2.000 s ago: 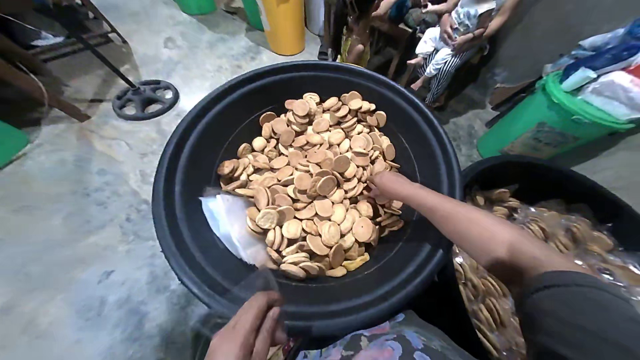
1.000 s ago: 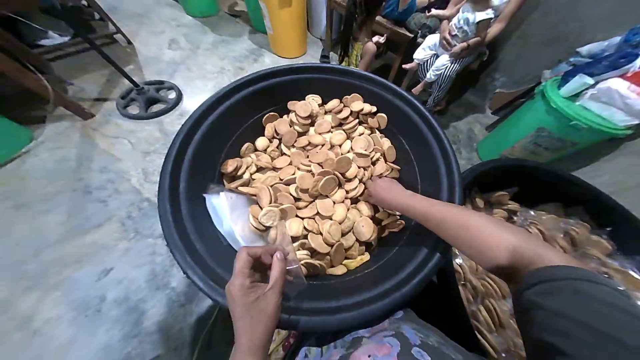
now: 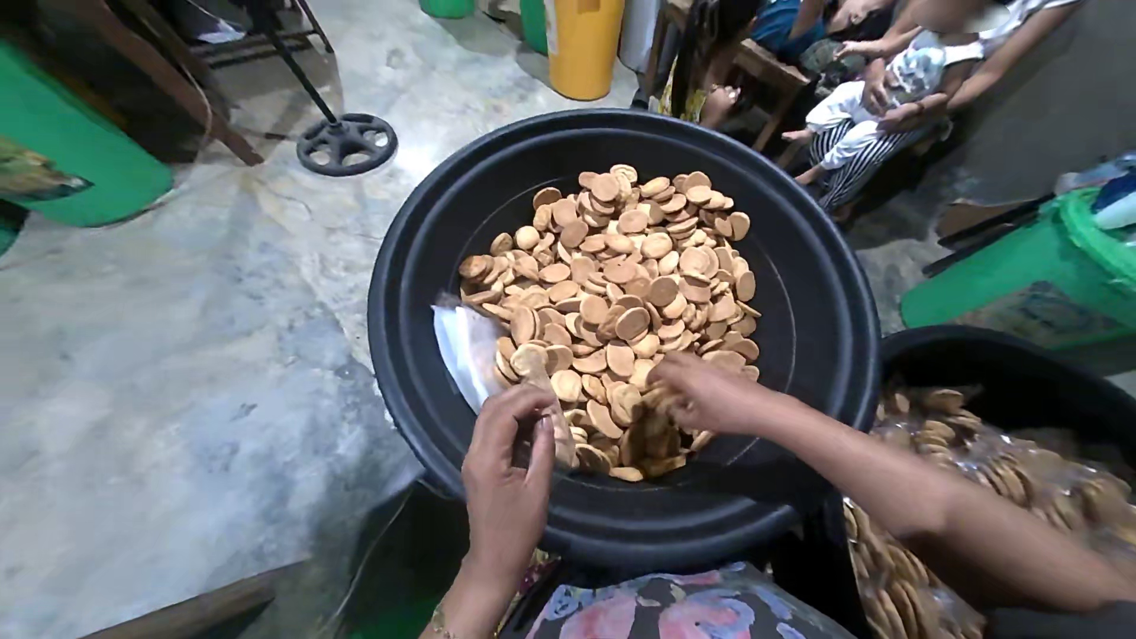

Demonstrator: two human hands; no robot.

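Note:
Round flat biscuits [image 3: 621,293] lie heaped in a wide black plastic basin [image 3: 830,293]. My left hand [image 3: 515,444] is at the basin's near left rim, its thumb and fingers pinching a clear plastic bag [image 3: 555,426] over the biscuits. A stack of plastic bags [image 3: 466,351], whitish, rests against the left inner wall, just beyond that hand. My right hand [image 3: 706,395] reaches in from the right, down at the near right part of the heap, with blurred biscuits at its fingertips. Its palm side is hidden, so what it grips is unclear.
At the right stands a second black tub [image 3: 1003,342] with bagged biscuits [image 3: 1012,479]. A green bin [image 3: 1029,275], a yellow bin [image 3: 583,44] and a stand with a round black base [image 3: 346,145] are around. A seated person [image 3: 887,133] holds a child at the upper right.
My right hand has moved toward me, to the near part of the heap. My left hand came up from below the basin's rim with the clear bag and now holds it over the biscuits.

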